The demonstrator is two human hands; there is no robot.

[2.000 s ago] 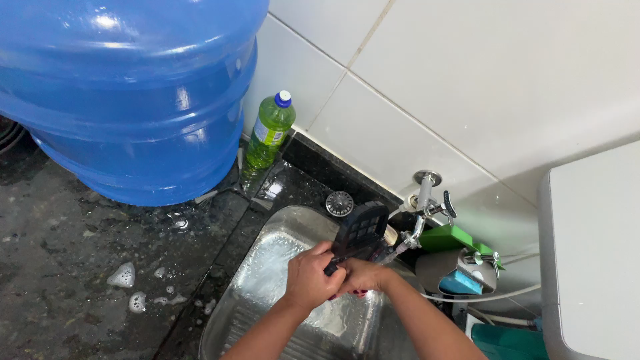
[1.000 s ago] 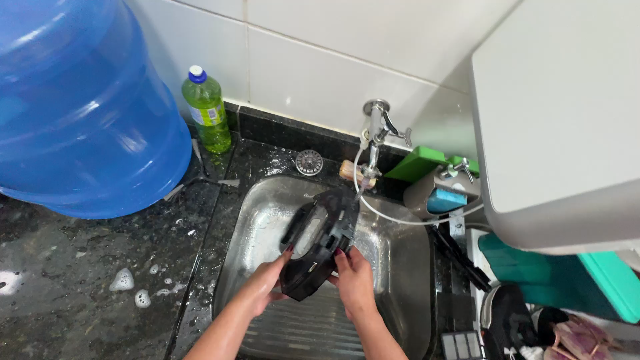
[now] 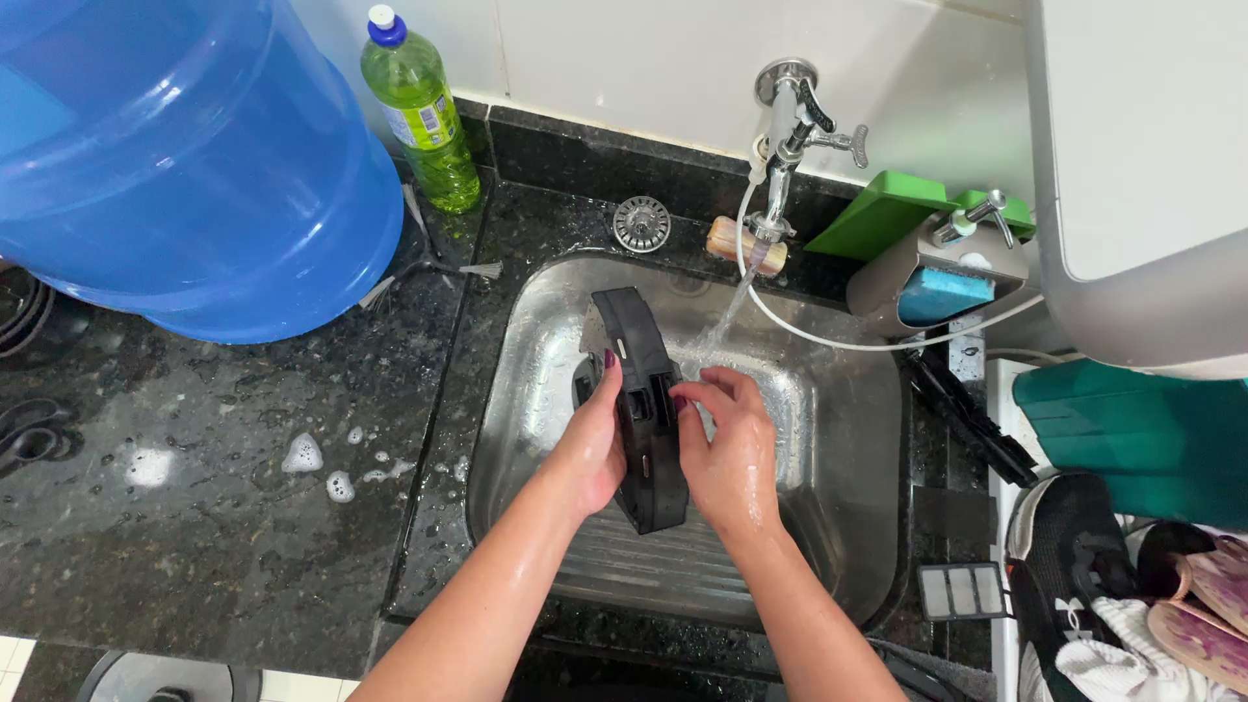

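Observation:
A black plastic housing with slots and clips is held on edge over the stainless steel sink. My left hand grips its left side, thumb on the near face. At its right side my right hand has bent fingers touching the edge by a slot; whether they pinch it is not clear. Water runs from the chrome faucet into the basin behind the part. A bar of soap and a metal sink strainer lie on the wet ledge behind the sink.
At left stand a big blue water jug and a green liquid bottle. Right of the sink are a holder with a blue sponge, a long black part, a small framed filter and shoes. A white appliance overhangs there.
The black housing has been turned from lying tilted to standing on edge, narrow side up. My right hand has shifted from its near end to its right side.

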